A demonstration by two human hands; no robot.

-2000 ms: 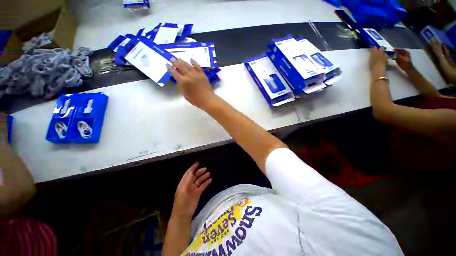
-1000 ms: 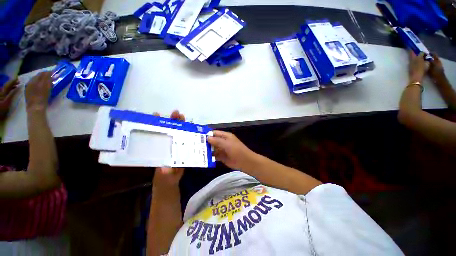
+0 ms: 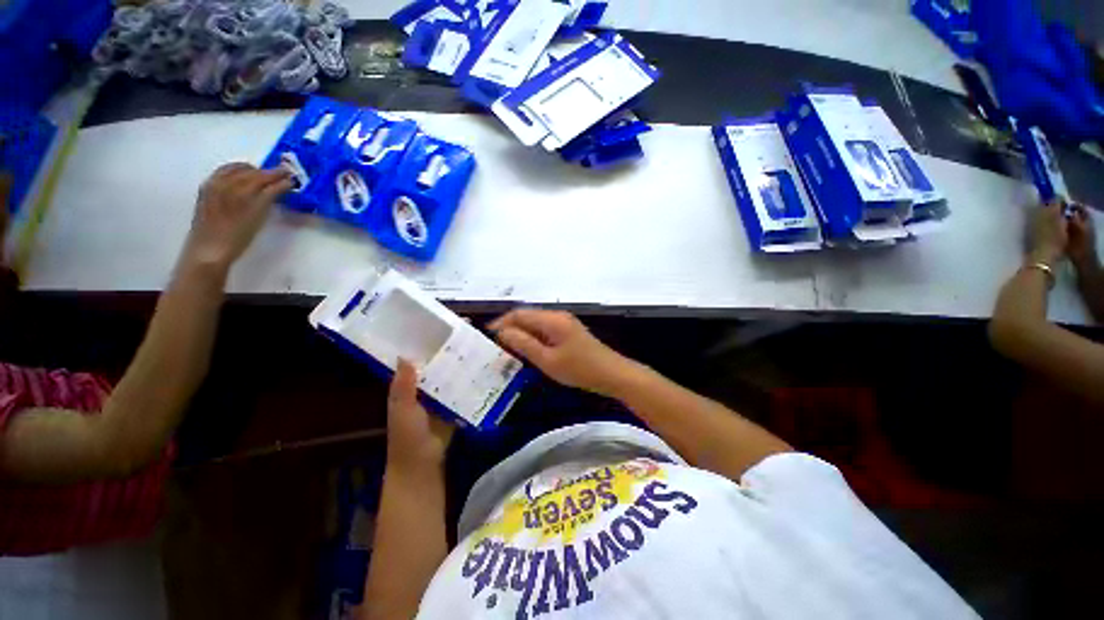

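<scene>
A white and blue window box (image 3: pixel 454 355) is held over the lap, tilted, its empty window facing up and its hang tab end toward the upper left. My left hand (image 3: pixel 415 418) grips its lower left side, thumb on the printed face. My right hand (image 3: pixel 555 348) is at its right end, fingers at the edge; whether they grip it is unclear. Several blue insert trays (image 3: pixel 371 173) with white plugs and coiled cables stand side by side on the tabletop, beyond the box.
A fanned pile of flat box blanks (image 3: pixel 569 91) lies mid-table over the dark belt. Filled boxes (image 3: pixel 852 166) lean together at the right. A cable heap (image 3: pixel 230 49) is at the upper left. Another person's hand (image 3: pixel 242 208) touches the left tray; another person's hands (image 3: pixel 1051 230) work at far right.
The box has gone from flat and wide to an opened, tilted shape. The neighbour's hand has added a blue tray at the left of the row, which now sits nearer the middle.
</scene>
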